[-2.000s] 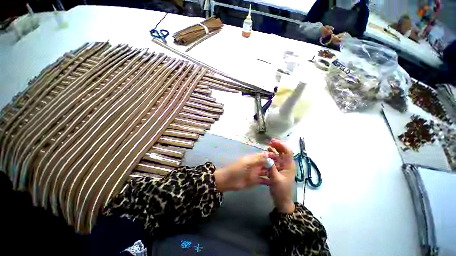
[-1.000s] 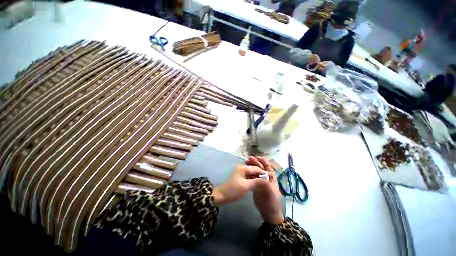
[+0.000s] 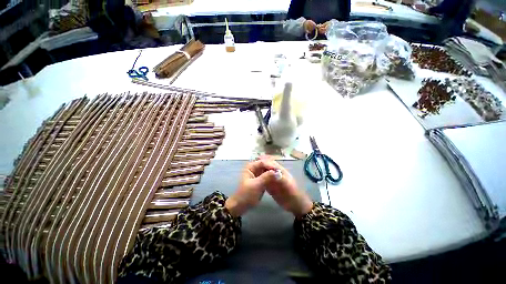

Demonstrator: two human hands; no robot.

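Note:
My left hand and my right hand meet over the grey work board. Their fingertips touch around a small white bit, which may be tape or a finger wrap; I cannot tell which. The fingers overlap, so what each hand grips is hidden. Brown leather straps with pale lines lie in a large crisscross stack at the left. Teal-handled scissors lie just right of the hands.
A large white bottle and a dark metal tool stand beyond the hands. Behind are a strap bundle, blue scissors, a small bottle and clear bags. Grey-edged sheets lie right. A person's hands show at the back.
The camera view has turned and levelled. My hands have come closer together, fingertips joined, still around the small white bit. The straps and scissors look unmoved on the table.

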